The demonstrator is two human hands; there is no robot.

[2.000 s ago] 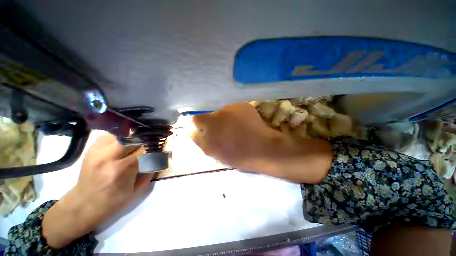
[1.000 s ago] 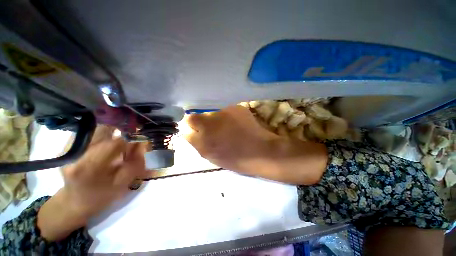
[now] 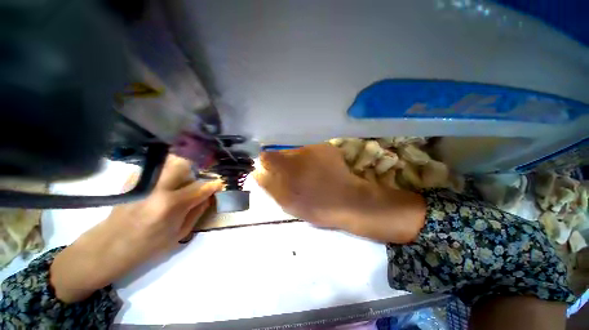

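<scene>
My left hand (image 3: 161, 205) is left of the needle area, its fingers bent and fingertips close together beside the grey round part (image 3: 232, 201). My right hand (image 3: 329, 193) lies right of the needle area, palm down, its fingertips in the bright light near the needle. The dark springs and metal parts (image 3: 234, 173) above the grey round part sit between the hands. Any cloth at the needle is hidden by fingers, machine parts and glare, so I cannot tell what either hand holds.
The sewing machine head (image 3: 303, 71) with its blue stripe (image 3: 452, 100) fills the top. Sewn beige pieces (image 3: 394, 161) lie under its arm. More beige cloth is at far right (image 3: 562, 213) and far left (image 3: 19, 232). Ruler tape (image 3: 323, 313) runs along the table front.
The view has shifted, so the machine head sits lower and further right, with a large dark shape at upper left. My left hand's fingertips are closer to the needle area; my right hand stays beside it.
</scene>
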